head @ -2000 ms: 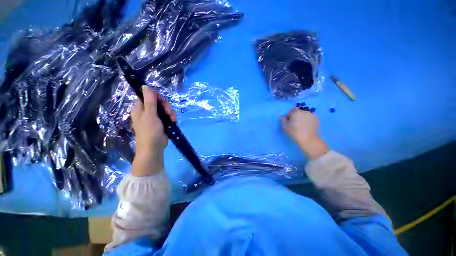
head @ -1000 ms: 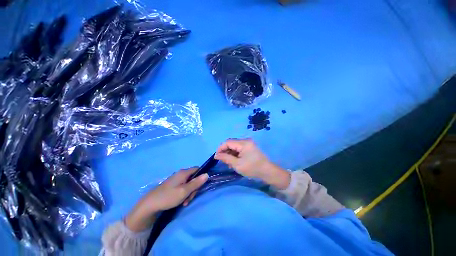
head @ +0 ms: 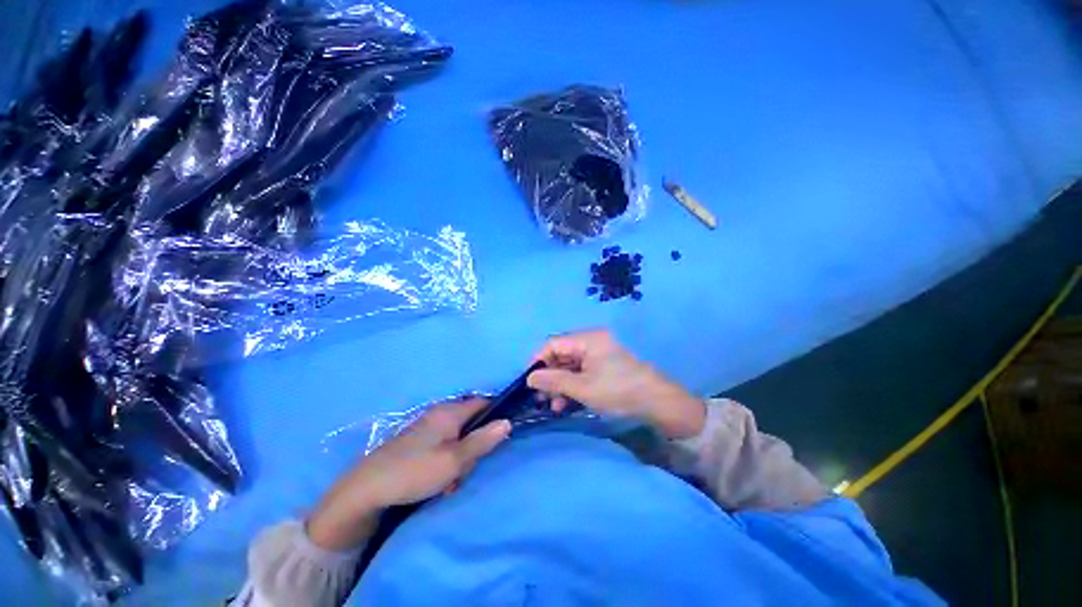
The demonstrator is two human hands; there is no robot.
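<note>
My left hand (head: 415,460) is closed around a slim black moulded part (head: 504,403), held against the front of my clothing. My right hand (head: 593,377) has its thumb and fingers on the part's upper end. Whether a small plug is between the fingers cannot be seen. The part's lower end is hidden by my left hand and clothing. Loose small black plugs (head: 615,275) lie in a cluster beyond my right hand. The bag of plugs (head: 570,160) lies behind them with its dark contents showing.
A large pile of bagged parts (head: 178,178) covers the table's left side. An empty clear poly bag (head: 392,270) lies beside it. A short tan marker or knife (head: 691,203) lies right of the plug bag. Bagged parts lie under my hands. The table edge curves along the right.
Since two seconds ago, the part moved from over the pile to my front, and my right hand left the plugs for its end. Over the last second, my hands have shifted only slightly.
</note>
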